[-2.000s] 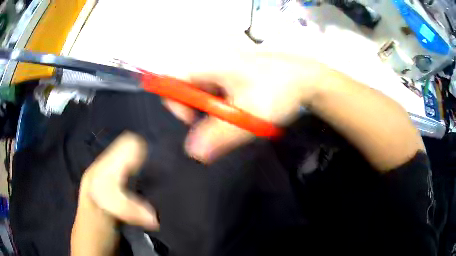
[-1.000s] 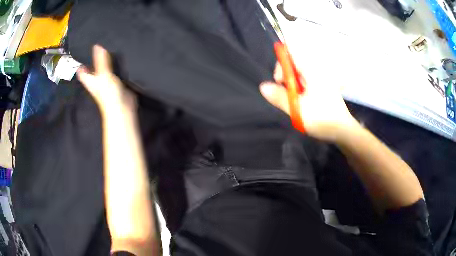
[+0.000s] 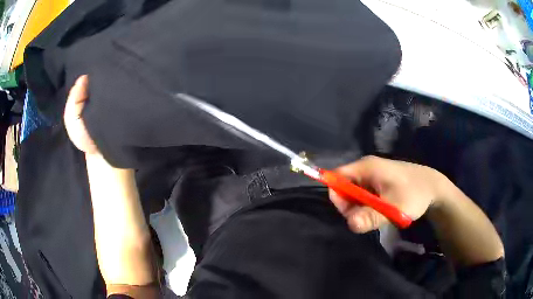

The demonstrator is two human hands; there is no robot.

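Note:
A large black fabric panel [image 3: 251,70] lies over the lap and onto the table. A narrow dark line, perhaps a stitched slit [image 3: 130,51], runs across it at upper left. My right hand [image 3: 388,190] holds the scissors by their orange-red handles [image 3: 365,198]. The long silver blades look closed and point up left over the panel, the tip near the line's lower end; contact cannot be told. My left hand [image 3: 79,114] is at the panel's left edge, its fingers partly hidden by the cloth, supporting it.
The white table [image 3: 450,52] with a ruler-marked front edge is at upper right, with small items at its far corner. A yellow item [image 3: 44,23] is at upper left. More black cloth [image 3: 52,198] hangs at left.
The black panel is spread higher and further left. My left hand has moved left to its edge. My right hand has come down, and the scissor blades now show, pointing up left.

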